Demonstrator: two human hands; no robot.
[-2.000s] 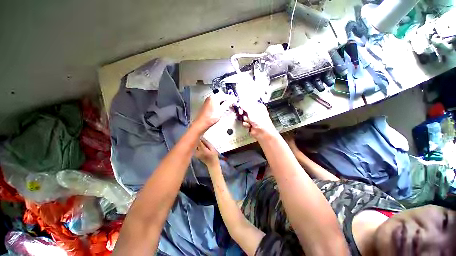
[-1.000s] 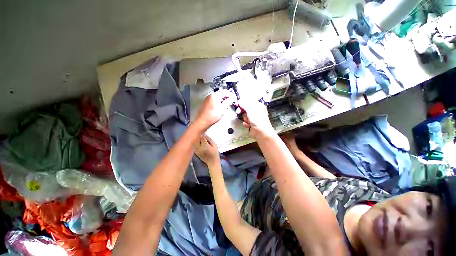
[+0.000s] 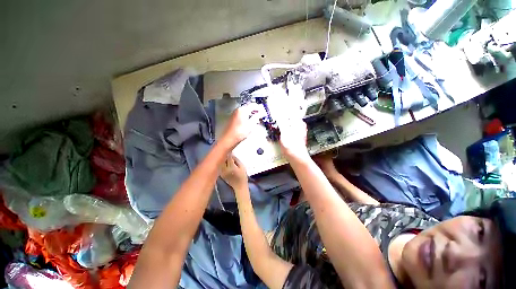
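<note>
A worn industrial sewing machine (image 3: 345, 73) with a row of dark knobs and an open lower recess stands in a pale table. My left hand (image 3: 243, 124) is at the left side of the needle area, fingertips bent together. My right hand (image 3: 291, 130) is just right of it, against the front of the needle area. Strong glare washes out the fingers and the machine head, so what the fingertips hold cannot be told. The pale bed plate (image 3: 252, 153) with a small dark hole shows below my hands. A thin pale thread (image 3: 330, 31) comes down from above.
A grey-blue garment heap (image 3: 164, 135) lies left of the machine. A seated person in a camouflage shirt (image 3: 373, 217) is below, one hand at the table's front edge. A dark-red handle (image 3: 362, 116) and fabric strips lie right. Plastic bags (image 3: 107, 209) and orange cloth lie on the floor left.
My right hand has shifted slightly right and turned, and the dark-red thing earlier seen by its fingers no longer shows clearly. My left hand has stayed in about the same place.
</note>
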